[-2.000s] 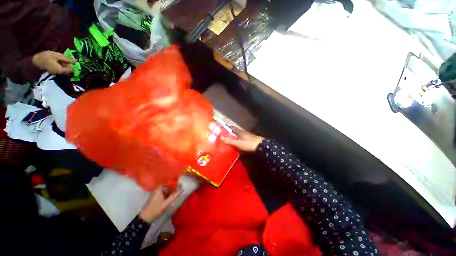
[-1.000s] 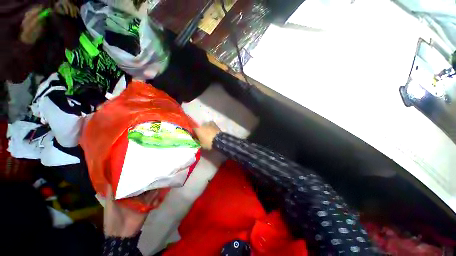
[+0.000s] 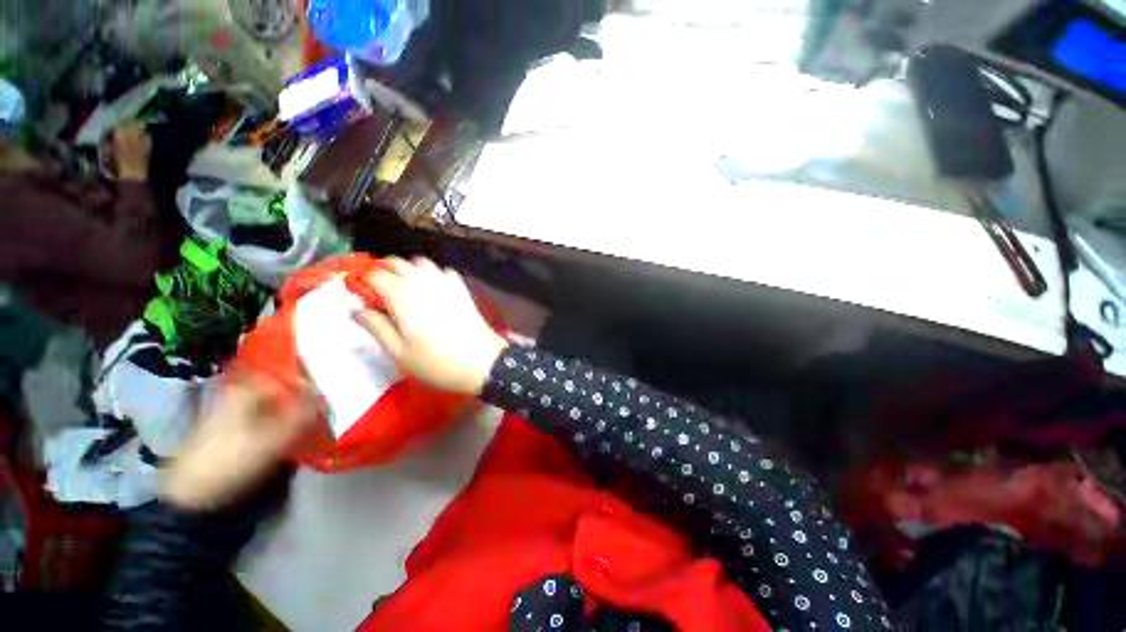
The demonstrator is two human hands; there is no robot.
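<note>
The thin red plastic bag (image 3: 358,440) sits left of the white table, above a pale flat surface. Its mouth faces up, and a white face of the packet (image 3: 340,352) shows inside it. My right hand (image 3: 432,324) lies over the bag's upper right edge, thumb and fingers bent on the bag and packet. My left hand (image 3: 237,447) is blurred at the bag's lower left side; whether its fingers grip the bag cannot be told.
The white table (image 3: 692,228) runs across the right, bearing a black pouch or phone (image 3: 961,114). Green strips (image 3: 204,296) and white and black cloth pieces lie left. A purple-white box (image 3: 324,96) stands at the back. Another person's hand (image 3: 129,151) shows upper left.
The view has swung rightward and up. The bag is more gathered around the packet. My right hand has moved from the bag's side onto its top; my left hand has shifted to its lower left.
</note>
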